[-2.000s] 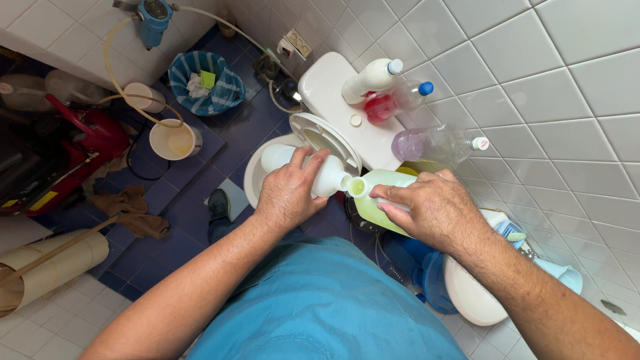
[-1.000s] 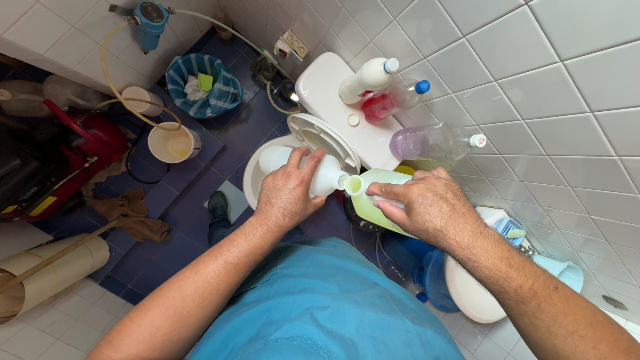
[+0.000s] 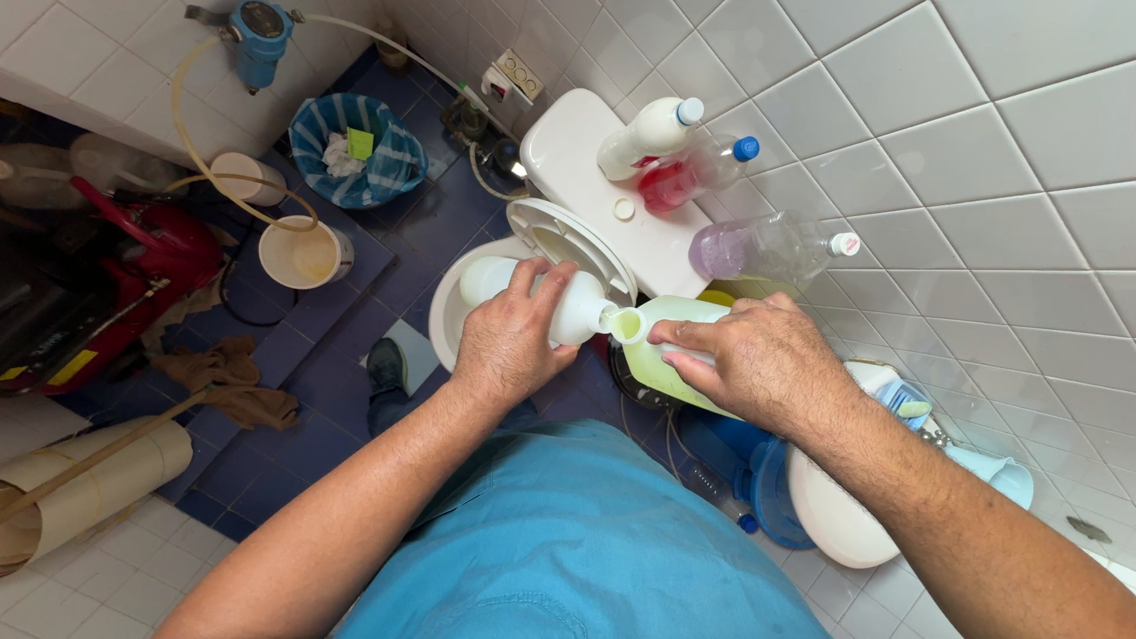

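My left hand [image 3: 519, 328] grips a white plastic bottle [image 3: 577, 308], tilted with its neck against the open mouth of a translucent jug of yellow-green liquid [image 3: 661, 355]. My right hand [image 3: 754, 355] holds that jug by its handle. The two mouths meet over the space beside the toilet bowl [image 3: 448, 306]. On the white cistern lid [image 3: 568, 133], above my hands, stand a bottle of white liquid [image 3: 648, 138], a bottle of red liquid [image 3: 679, 182] and a clear bottle with purplish liquid [image 3: 745, 248]. A small white cap [image 3: 624, 209] lies there too.
A blue bin with a liner [image 3: 390, 164], a white bucket [image 3: 302, 257] and a red machine [image 3: 133, 266] stand at the left. Nearer are a brown cloth [image 3: 231, 377] and a cardboard tube [image 3: 115, 470]. A washbasin [image 3: 843, 515] is at the lower right, beside the tiled wall.
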